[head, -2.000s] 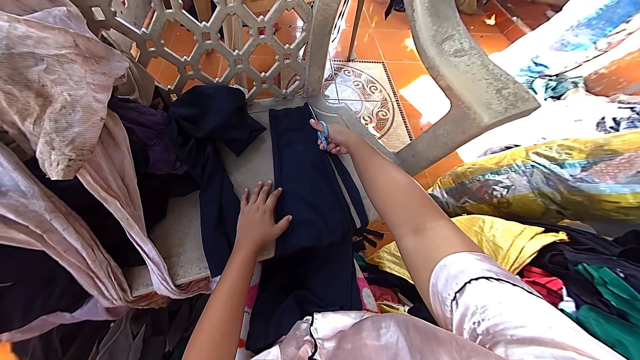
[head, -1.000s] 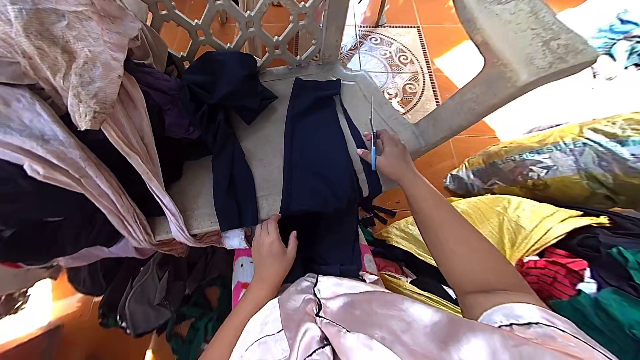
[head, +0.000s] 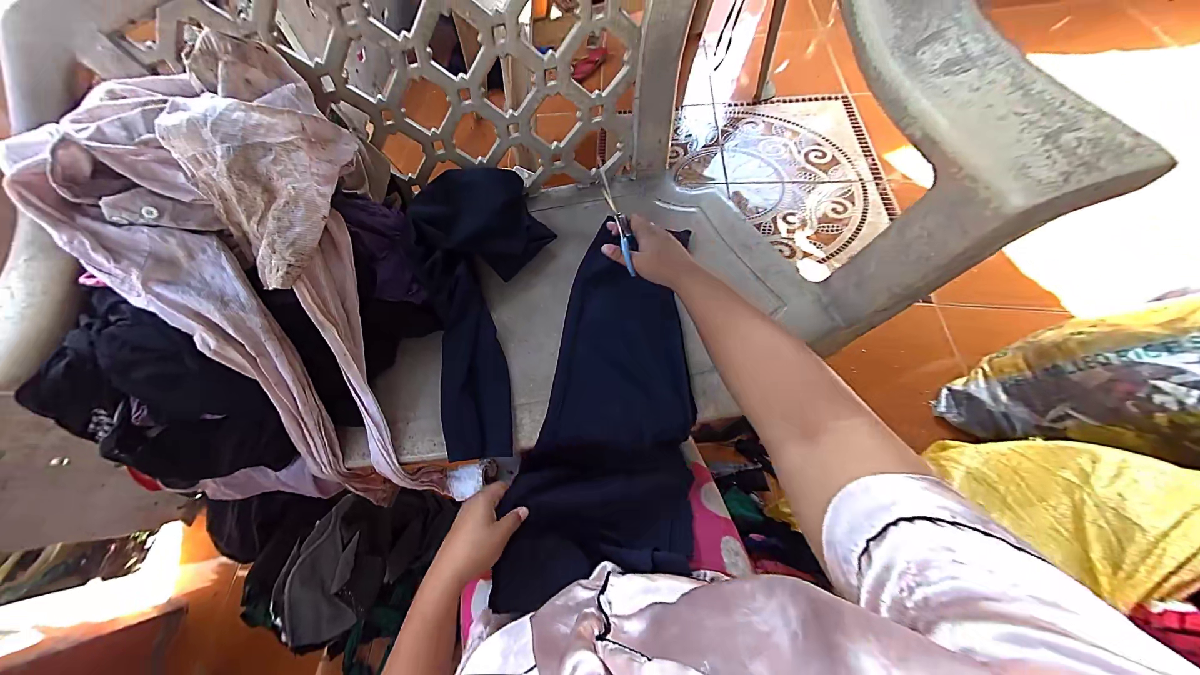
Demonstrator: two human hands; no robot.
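Dark navy cloth (head: 619,356) lies lengthwise over the seat of a plastic chair (head: 534,328) and down onto my lap. At its far end my right hand (head: 652,251) holds scissors with blue handles (head: 626,253), the blades pointing away from me toward the chair back. My left hand (head: 483,530) rests at the cloth's near left edge, thumb on it; whether the fingers pinch the cloth is hard to tell. Left of the cloth, a separate navy strip (head: 476,384) runs down from a bunched navy piece (head: 483,220).
Pale pink stained garments (head: 206,187) and black clothes (head: 169,384) are heaped on the chair's left side. The armrest (head: 1012,141) curves up at the right. Beyond it are a filled plastic bag (head: 1087,375) and yellow fabric (head: 1041,506). Dark cloths (head: 337,562) hang below the seat.
The strip that lay along the right side of the navy cloth in the earlier frames no longer shows there. My right hand with the scissors has moved to the cloth's far end.
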